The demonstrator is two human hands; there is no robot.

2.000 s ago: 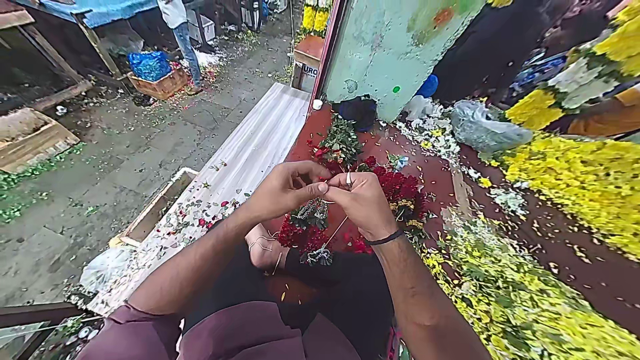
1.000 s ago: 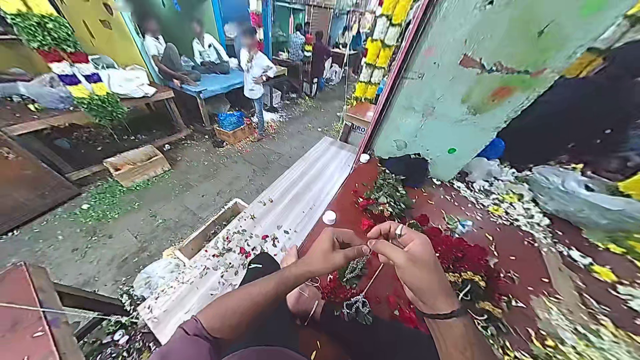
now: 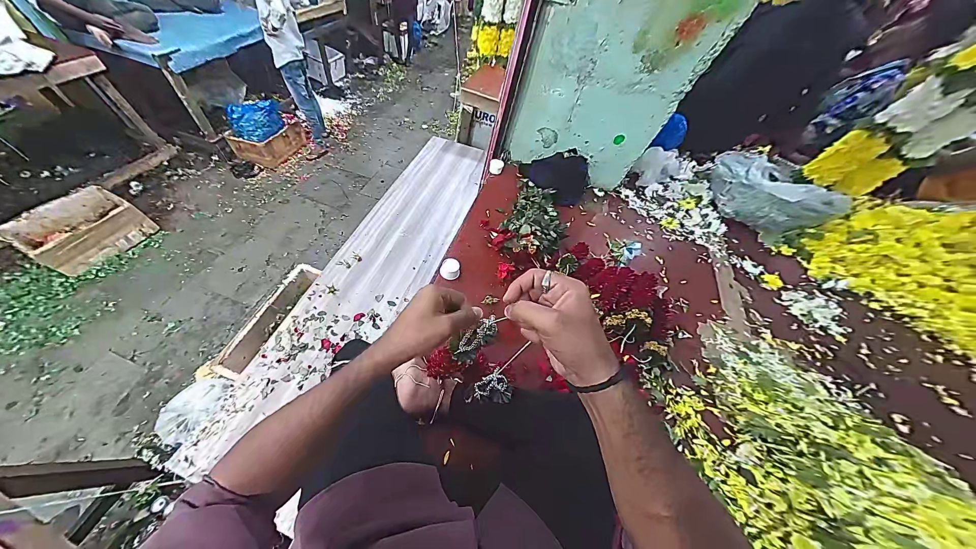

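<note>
A pale string is pinched in my right hand, which wears a ring and a dark wristband. My left hand, just to the left, has thumb and finger closed on the string too; a short stretch spans the gap between the hands. Below them, by my bare foot, lie a red flower cluster and a silvery-green tied bunch. Beyond my right hand is a heap of dark red flowers, with green leafy sprigs farther back on the red surface.
White spools stand left of the sprigs. A white plank strewn with petals runs along the left, beside a wooden box. Yellow flowers and a plastic bag lie at right. A person stands across the walkway.
My hands, close together one second ago, have moved apart with string between them. The view has swung down and to the right since then.
</note>
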